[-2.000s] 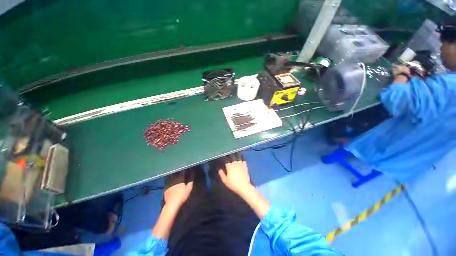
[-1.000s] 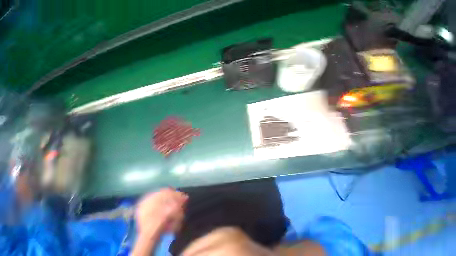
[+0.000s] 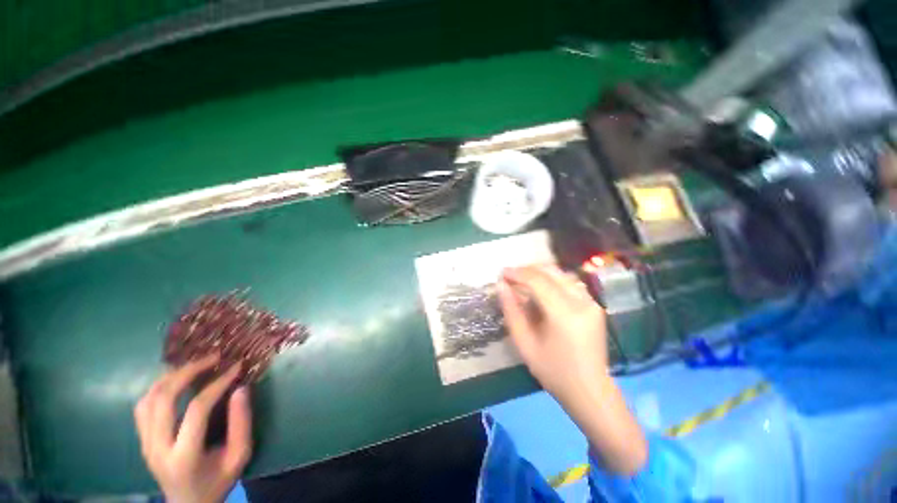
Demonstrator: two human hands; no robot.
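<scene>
A pile of small red-brown components [image 3: 231, 329] lies on the dark green bench. My left hand [image 3: 197, 427] is at the pile's near edge with its fingers bent and spread; whether it pinches a component cannot be told. Small dark leaded components [image 3: 470, 319] lie spread on the pale work board [image 3: 482, 369]. My right hand [image 3: 561, 329] is over the board's right part, thumb and index finger close together at the edge of these dark parts. Whether something is between those fingertips is too blurred to tell.
Behind the board stand a black fume fan [image 3: 403, 185] and a white tub [image 3: 511, 192] with small pale parts. To the right are a yellow sponge [image 3: 657, 203] in a tray, the soldering station [image 3: 620, 280] with a red light, and black cords. A person's blue sleeve [image 3: 880, 280] shows far right.
My hands have moved up from my lap onto the bench, the left to the red-brown pile and the right to the pale board. The view has shifted and come closer to the bench.
</scene>
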